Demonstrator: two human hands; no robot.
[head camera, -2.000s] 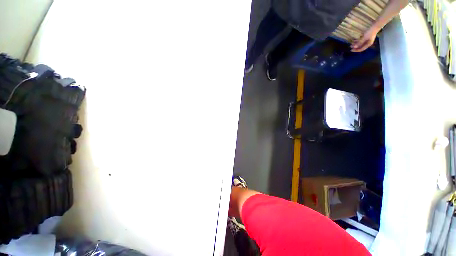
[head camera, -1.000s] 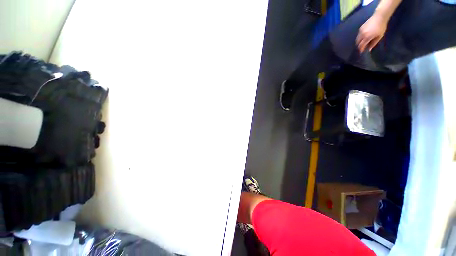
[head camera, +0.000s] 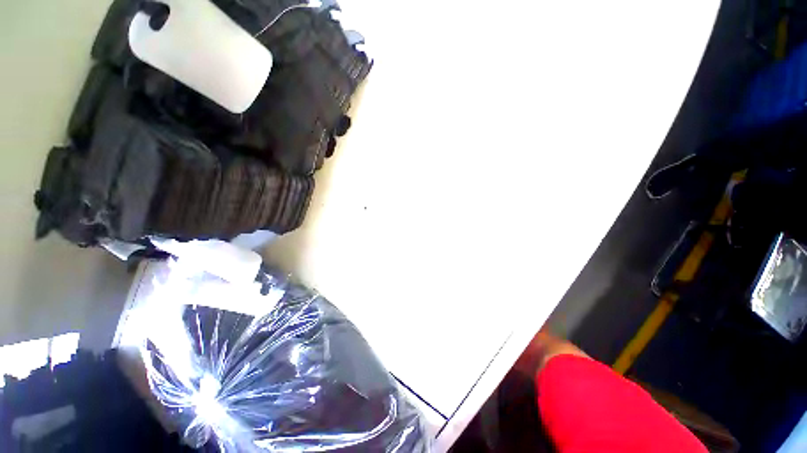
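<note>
No hand of mine is in the picture; only a red sleeve or garment part (head camera: 611, 407) shows at the bottom right. Nearest in front lie stacked black panels (head camera: 190, 190) on the white table (head camera: 478, 177), at the upper left. A pale rounded tag with a hole (head camera: 208, 57) lies on top of the stack, with a thin white string beside it. A clear, shiny plastic bag of black parts (head camera: 310, 380) lies below the stack. White sheets or tags (head camera: 217, 261) show between stack and bag.
The table's edge runs diagonally down from the upper right. Beyond it are the dark floor with a yellow line (head camera: 650, 336), a stool with a shiny seat (head camera: 783, 287) and a person's shoe (head camera: 671, 177). Part of a brown cardboard box (head camera: 686, 416) is at the lower right. Dark material (head camera: 80, 407) is at the lower left.
The view has turned and shifted left. The black stacks and plastic bag now show more fully, and the stool has moved to the right edge. The other person's hand is out of view.
</note>
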